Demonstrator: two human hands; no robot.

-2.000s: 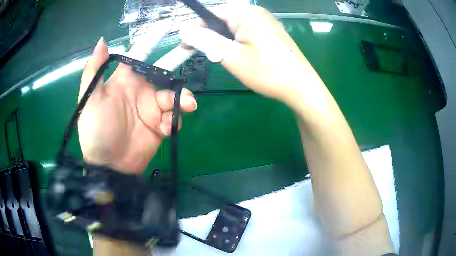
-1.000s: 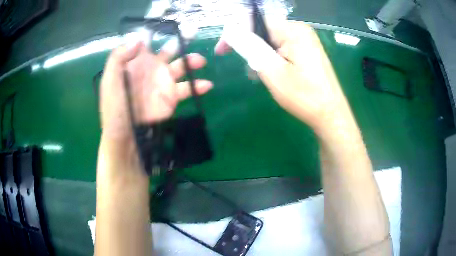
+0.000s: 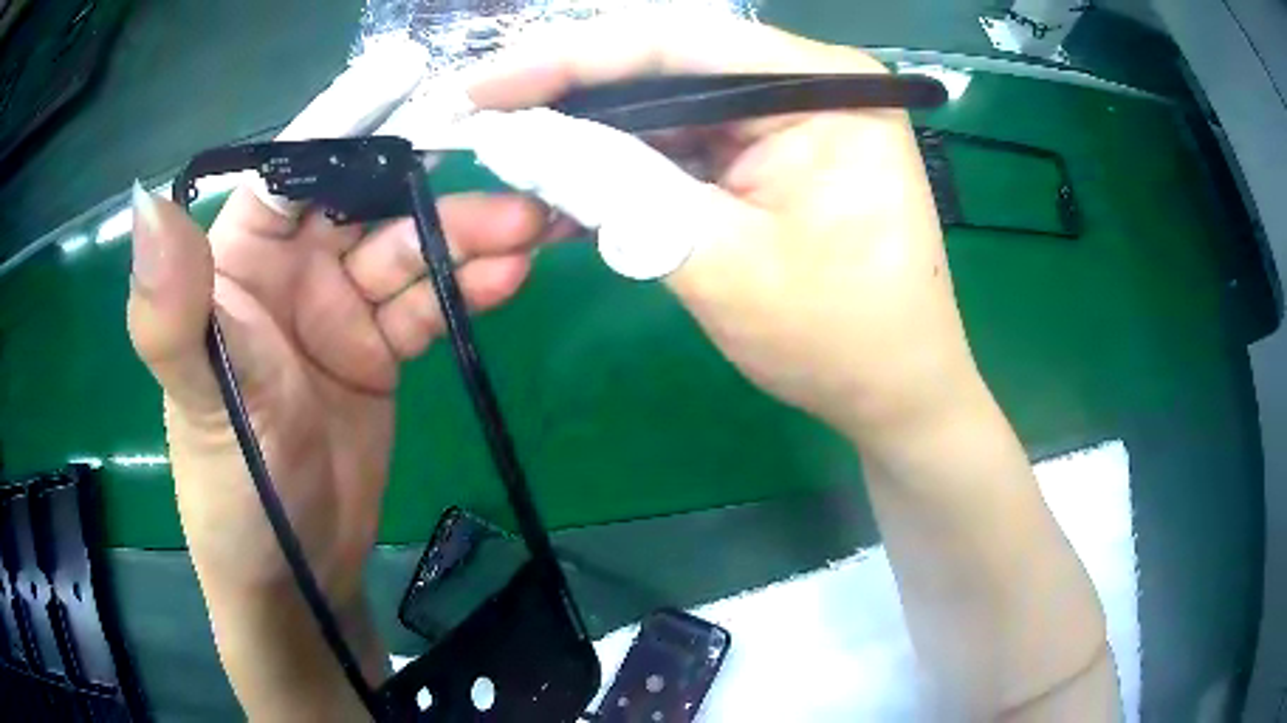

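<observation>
My left hand [image 3: 304, 304] holds a black phone middle frame [image 3: 480, 381] in the air, its narrow end with the small top block [image 3: 339, 177] away from me and its solid plate with round holes toward me. My right hand [image 3: 812, 240] holds a slim black-handled tool [image 3: 790, 96], which lies nearly level. A thin tip reaches from the white-cotted thumb to the corner of the top block; whether it touches is hard to tell. White finger cots cover my right thumb and a left finger.
Two spare frames lie at the near edge, one [image 3: 663, 671] on the white sheet [image 3: 805, 636]. Another frame [image 3: 1009, 184] lies on the green surface [image 3: 706, 424] at right. A ribbed black tray [image 3: 57, 593] is at lower left, shiny clear plastic [image 3: 480, 26] at the far side.
The held frame has turned so its plate points nearer to me and is sharper. My right hand has moved left to its far end, and the tool has swung from upright to nearly level.
</observation>
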